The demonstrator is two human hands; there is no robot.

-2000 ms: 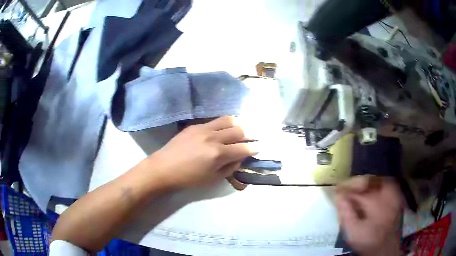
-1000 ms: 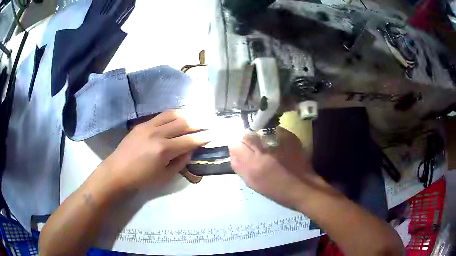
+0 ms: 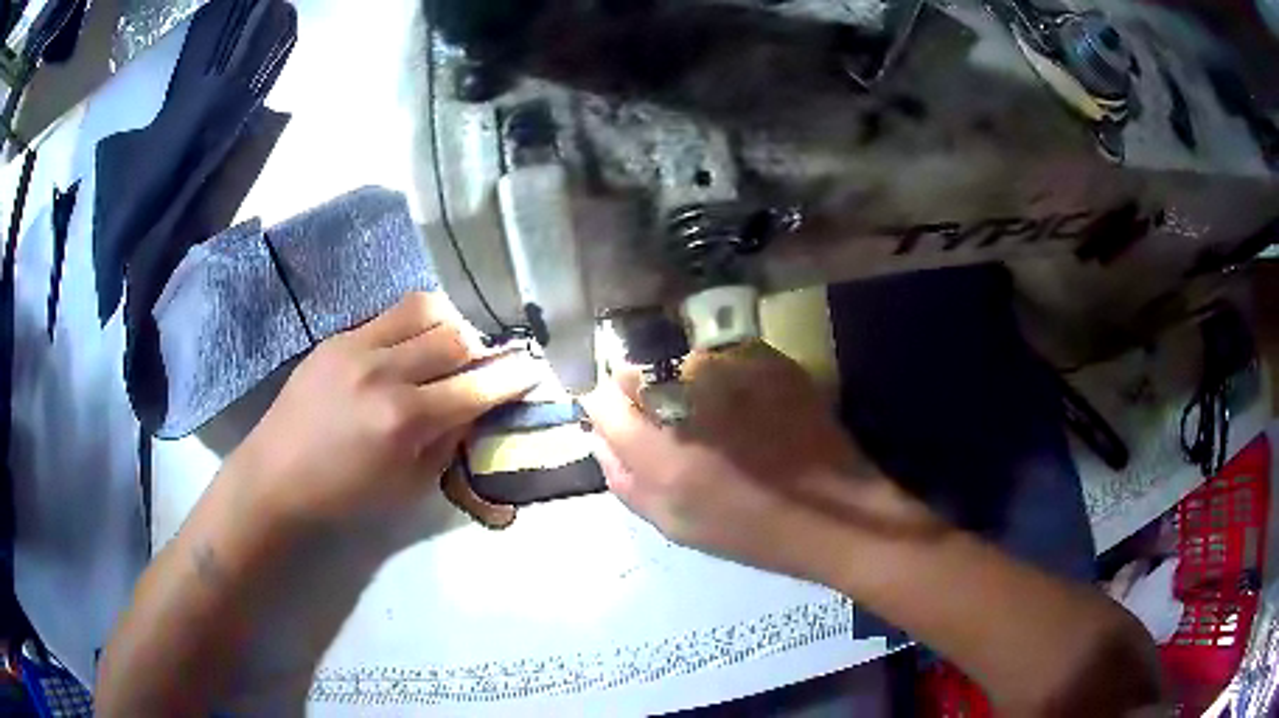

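A light blue-grey fabric piece (image 3: pixel 344 267) with a dark seam line across it lies at the left of the sewing machine head (image 3: pixel 547 253). My left hand (image 3: pixel 379 407) lies on its right end, fingertips near the presser foot area. My right hand (image 3: pixel 687 456) is at the needle area from the right, partly behind the machine's front parts; its fingertips nearly meet the left ones. Whether the fingers pinch the cloth is hidden. Below the fingertips are a narrow blue-grey strip and the yellowish slide plate (image 3: pixel 530 449) with a dark edge.
Dark navy panels (image 3: pixel 183 175) lie at the upper left on pale cloth (image 3: pixel 77 421). A dark navy piece (image 3: pixel 926 386) lies right of my right hand. Black-handled scissors (image 3: pixel 1217 372), a slim black tool (image 3: pixel 1094 425) and a red basket (image 3: pixel 1217 540) are at right. Measuring marks (image 3: pixel 603 659) run along the front edge.
The view has shifted right, so the machine head shows larger and further left. My right hand came from the right side to the needle area. My left hand stays on the pale piece.
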